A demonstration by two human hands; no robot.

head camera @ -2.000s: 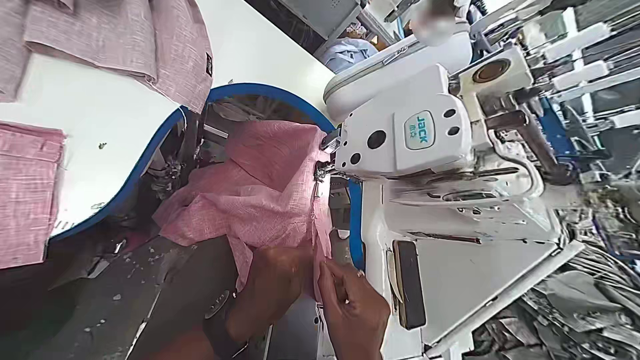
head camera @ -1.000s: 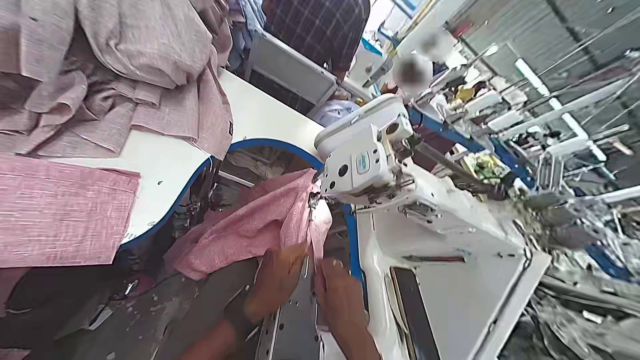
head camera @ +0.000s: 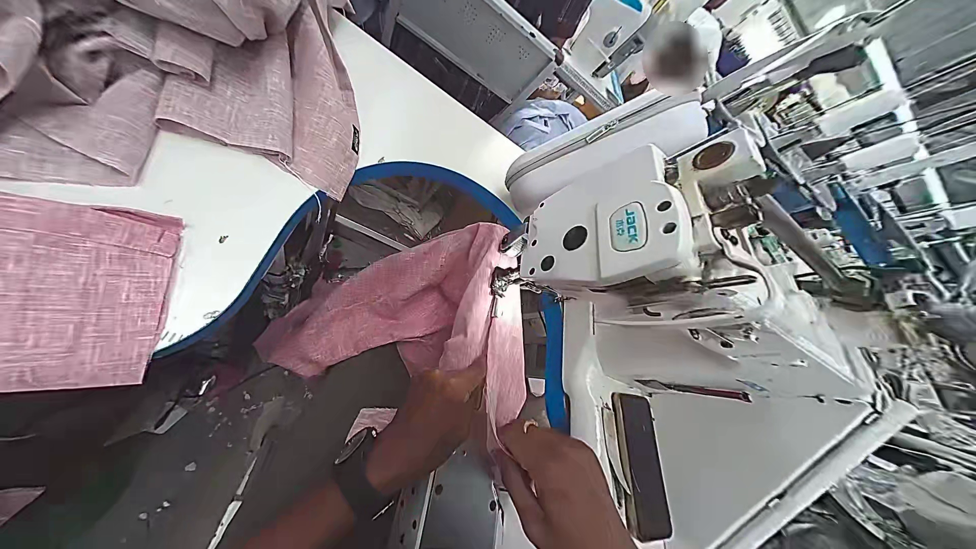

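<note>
A pink woven fabric piece (head camera: 396, 297) hangs from the needle area of a white Jack sewing machine (head camera: 602, 221), its edge lying at the presser foot (head camera: 501, 280). Below the foot, my left hand (head camera: 442, 404), with a dark watch on its wrist, grips the cloth, fingertips partly hidden by its folds. Just to the right, my right hand (head camera: 553, 473) pinches the lower end of the fabric's edge between thumb and fingers; a ring shows on one finger.
A white table (head camera: 427, 91) with a blue curved edge bears a heap of greyish-pink garments (head camera: 229, 84) and a flat pink piece (head camera: 84, 290). A black phone-like slab (head camera: 643, 465) lies on the machine's right side. Behind the machine are a metal frame (head camera: 473, 46) and a person in light blue (head camera: 541, 118).
The view has swung away and back. Compared with two seconds ago, the pink fabric under the foot is less bunched and stretches out narrower to the left; both hands still hold it.
</note>
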